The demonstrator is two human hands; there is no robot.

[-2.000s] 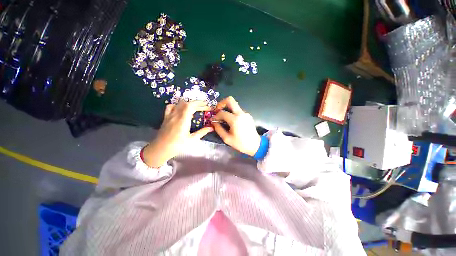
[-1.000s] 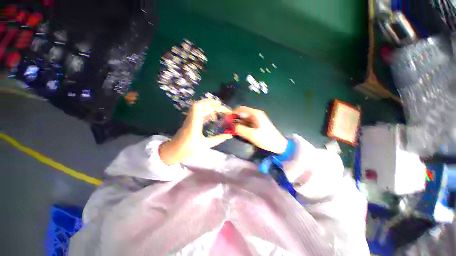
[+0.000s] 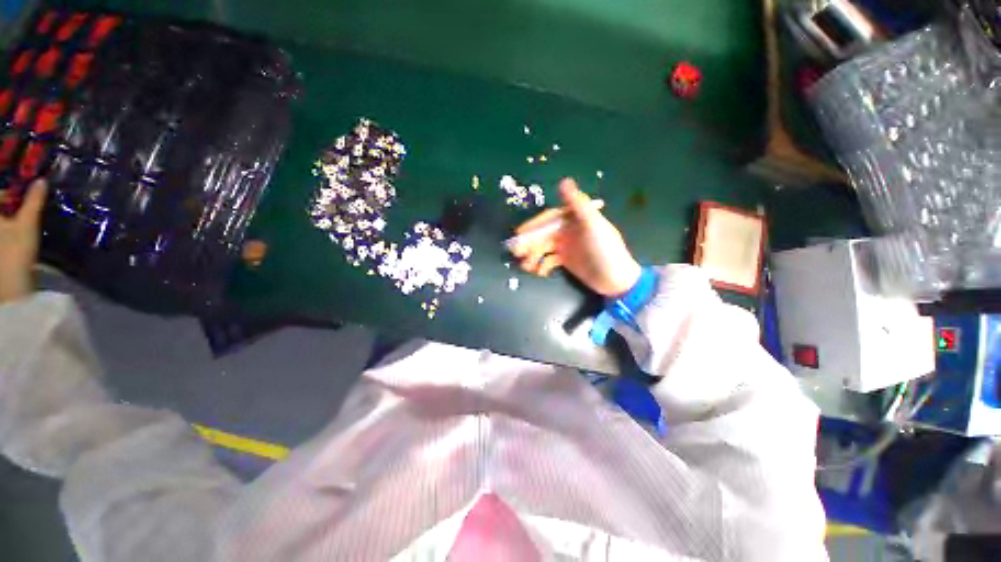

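Observation:
My left hand [image 3: 20, 236] is at the far left edge, partly cut off, its fingertips at the near end of the red housings [image 3: 42, 115] in the black blister tray [image 3: 165, 132]. Whether it grips one is unclear. My right hand [image 3: 587, 247] is above the green mat, right of the piles, with a thin pale stick, apparently tweezers [image 3: 540, 229], between its fingers. The white small parts [image 3: 423, 263] lie nearest me, joining the silver-and-dark small parts [image 3: 357, 192]. One red housing [image 3: 685, 79] sits alone at the back right.
A small white cluster [image 3: 521, 191] and scattered pale pieces lie behind my right hand. A dark clump [image 3: 459, 214] is beside the piles. At right are a wooden-framed box [image 3: 730, 247], a white box unit [image 3: 851, 313] and clear blister trays [image 3: 911, 143]. A blue strap hangs from my right wrist.
My hands have parted from around the dark-and-red piece. My left hand has moved far left to the tray. My right hand has opened out somewhat, and a red housing now shows at the back right.

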